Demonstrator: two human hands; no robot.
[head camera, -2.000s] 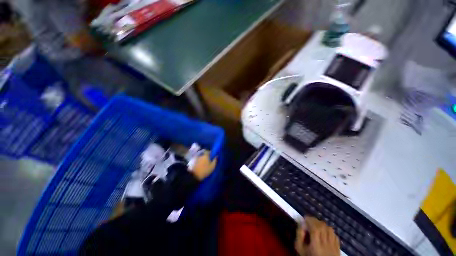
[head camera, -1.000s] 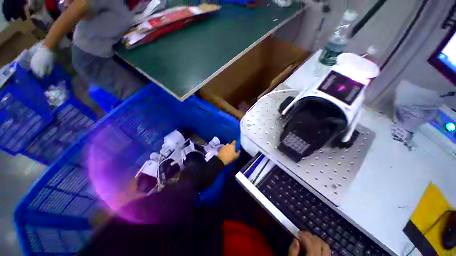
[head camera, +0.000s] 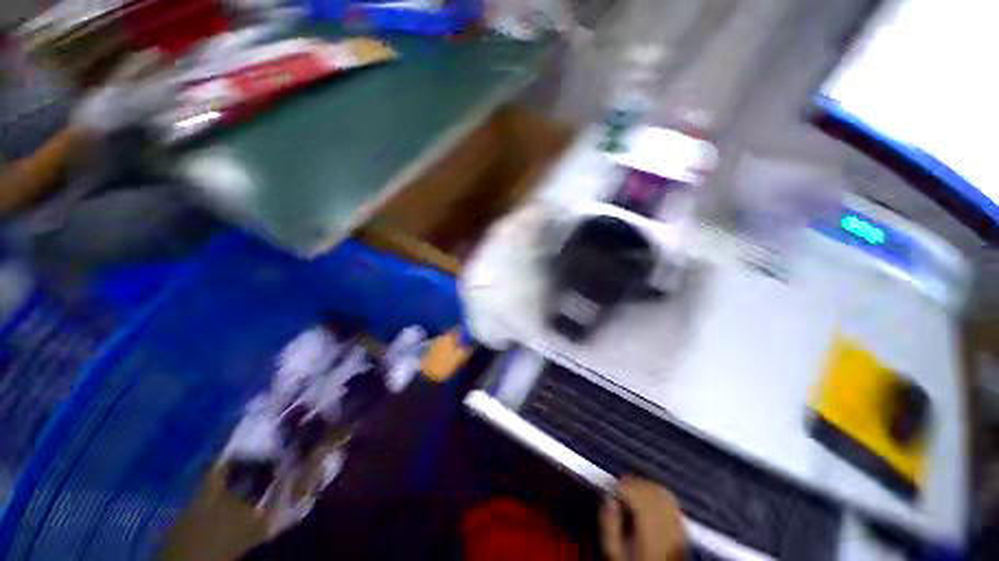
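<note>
The view is blurred. A white and black camera housing (head camera: 603, 268) lies on the perforated plate (head camera: 641, 348) on the white worktop. My right hand (head camera: 649, 521) is at the front edge of the keyboard tray (head camera: 537, 435), beside the black keyboard (head camera: 657, 444), with thumb and fingers apart and nothing seen in it. My left hand (head camera: 444, 356) is at the near right side of a blue crate (head camera: 372, 287), close to a heap of white and black housings (head camera: 312, 378). Blur hides whether it holds the rim or a housing.
A large monitor (head camera: 926, 93) stands at the upper right, above a control panel (head camera: 865, 230) with a lit green light. A mouse (head camera: 907, 411) lies on a yellow pad (head camera: 852, 384). A green-topped bench (head camera: 340, 148) and a cardboard box (head camera: 460, 186) are behind. Another person's arm (head camera: 44, 170) shows upper left.
The view has swung right, so the worktop has shifted left and more of the monitor and mouse pad shows. Both hands remain at the crate and the keyboard tray. The housing stays on the plate.
</note>
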